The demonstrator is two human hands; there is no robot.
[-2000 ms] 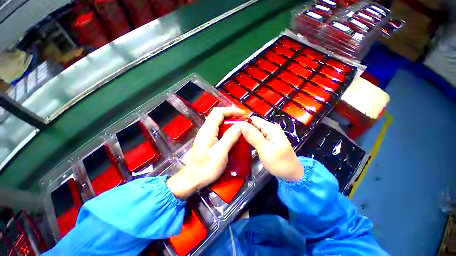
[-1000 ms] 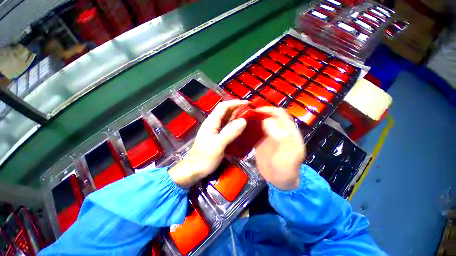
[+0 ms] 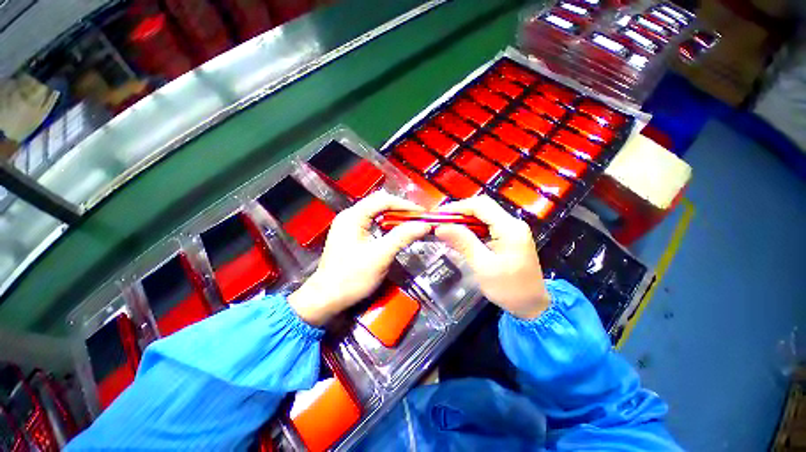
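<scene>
A red flip phone (image 3: 431,219) is held edge-on between my two bare hands above the right end of the clear handset tray (image 3: 389,375). My left hand (image 3: 352,256) grips its left end, thumb below. My right hand (image 3: 499,256) grips its right end. My fingers hide part of it. The tray's back row holds several covered phone backs (image 3: 307,212), black above and red below. The front row shows red covered backs and, below my hands, a black area with a white printed label (image 3: 440,272).
The black cover tray (image 3: 521,132) with rows of red covers lies right of the handset tray. An empty-looking black tray (image 3: 588,269) is beside my right sleeve. A pale block (image 3: 650,172), stacked handset trays (image 3: 619,44) and a metal bench edge (image 3: 239,101) surround the area.
The phone, shown with a broad face a second ago, is now turned edge-on. My right hand's fingers have closed around its right end. The labelled black area is now visible below my hands.
</scene>
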